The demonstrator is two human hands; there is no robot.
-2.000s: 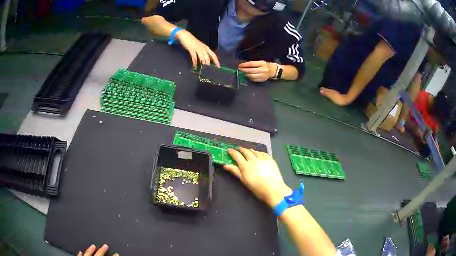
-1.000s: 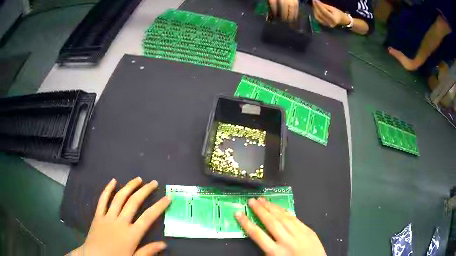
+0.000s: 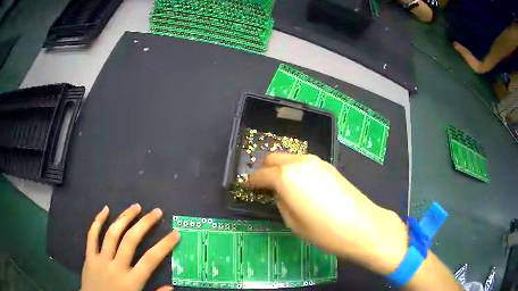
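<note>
A green PCB panel [image 3: 221,256] lies flat on the black work mat [image 3: 153,125] near its front edge. My left hand [image 3: 122,253] rests on the mat with fingers spread, its index fingertip at the panel's upper left corner. My right hand [image 3: 306,193] reaches into the black parts tray [image 3: 232,153], fingertips down among the brass inserts [image 3: 278,141]. Its fingertips are blurred, so I cannot tell whether they hold an insert. The right wrist wears a blue strap [image 3: 417,244]. My right hand hides part of the tray and overhangs the panel's upper right.
Another PCB panel [image 3: 363,131] lies behind the tray. Stacked panels [image 3: 213,25] are at the back, black racks [image 3: 40,133] at the left. More panels [image 3: 468,154] lie on the green bench at right. Another person's hand [image 3: 421,8] shows at the back right.
My right hand has moved from the front panel up into the tray. My left hand remains beside the panel's left end. The view has shifted slightly.
</note>
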